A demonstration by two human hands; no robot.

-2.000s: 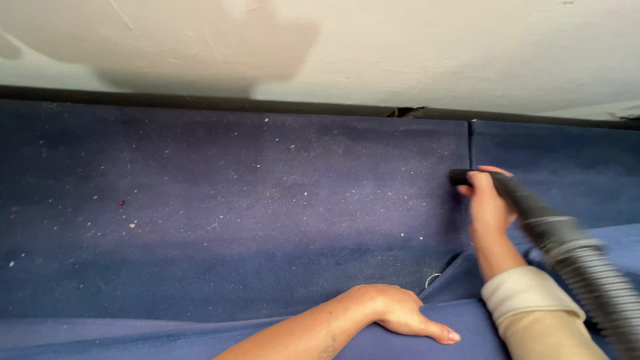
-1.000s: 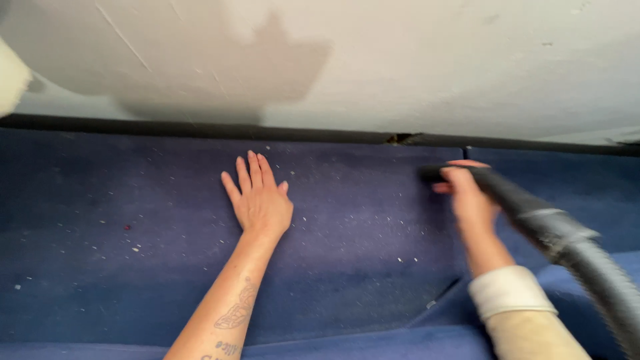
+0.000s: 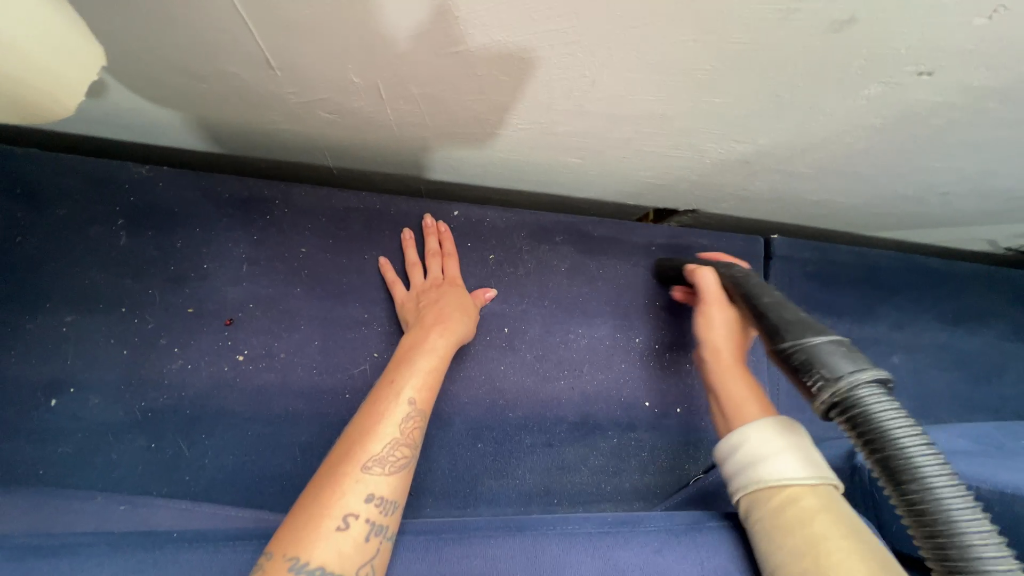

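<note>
Blue sofa upholstery (image 3: 560, 368) speckled with pale crumbs and lint spans the view. My left hand (image 3: 436, 300) lies palm down on it with fingers spread, holding nothing. At the right, my right hand (image 3: 716, 312) grips the black tube of a vacuum cleaner (image 3: 776, 320), its mouth pointing left just over or on the fabric; which of the two cannot be told. A ribbed black hose (image 3: 920, 472) runs from the tube to the lower right corner. A small dark red bit (image 3: 229, 322) rests on the fabric left of my left hand.
A pale wall (image 3: 720, 104) rises behind the sofa, with a dark gap (image 3: 320, 172) along its base. A seam (image 3: 768, 260) divides the upholstery at the right. Blue cushions (image 3: 560, 548) line the near edge. A cream, ragged-edged thing (image 3: 44, 64) shows at the upper left.
My left hand has moved from the near cushion edge up onto the speckled fabric, its fingers now spread. My right hand still holds the vacuum tube, its mouth now further left of the seam.
</note>
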